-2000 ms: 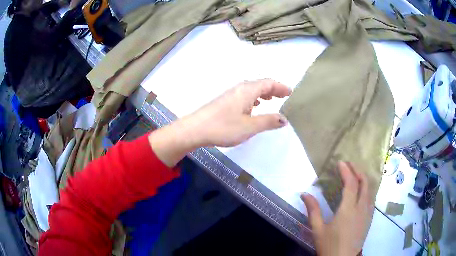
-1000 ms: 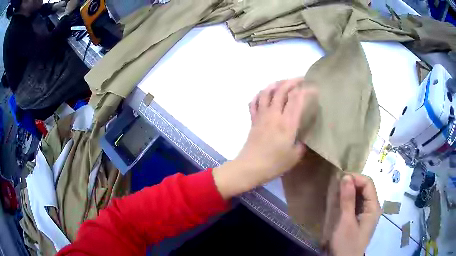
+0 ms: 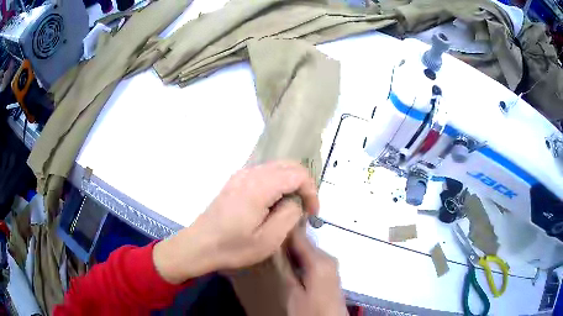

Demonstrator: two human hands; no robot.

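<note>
A khaki garment panel [image 3: 299, 117] runs from the back of the table towards me and narrows into my hands. My left hand [image 3: 247, 216] is closed around the gathered cloth left of the sewing machine. My right hand [image 3: 318, 281] is just below and right of it, blurred and cut off by the lower edge, gripping the same cloth. Part of the panel hangs below my hands over the table's front edge. The cloth between the fingers is mostly hidden. The white sewing machine [image 3: 401, 117] with JACK lettering stands to the right.
Scissors [image 3: 472, 271] with green and yellow handles and small khaki pieces [image 3: 403, 232] lie right of my hands. Folded khaki cloth [image 3: 216, 43] lies along the back. A grey vented box [image 3: 52, 37] is at the upper left. A khaki and white pile [image 3: 37, 259] is low left.
The view has turned right, showing more of the machine and the scissors. My hands have come together on the cloth; my left hand, empty two seconds ago, now grips it. The panel is more gathered.
</note>
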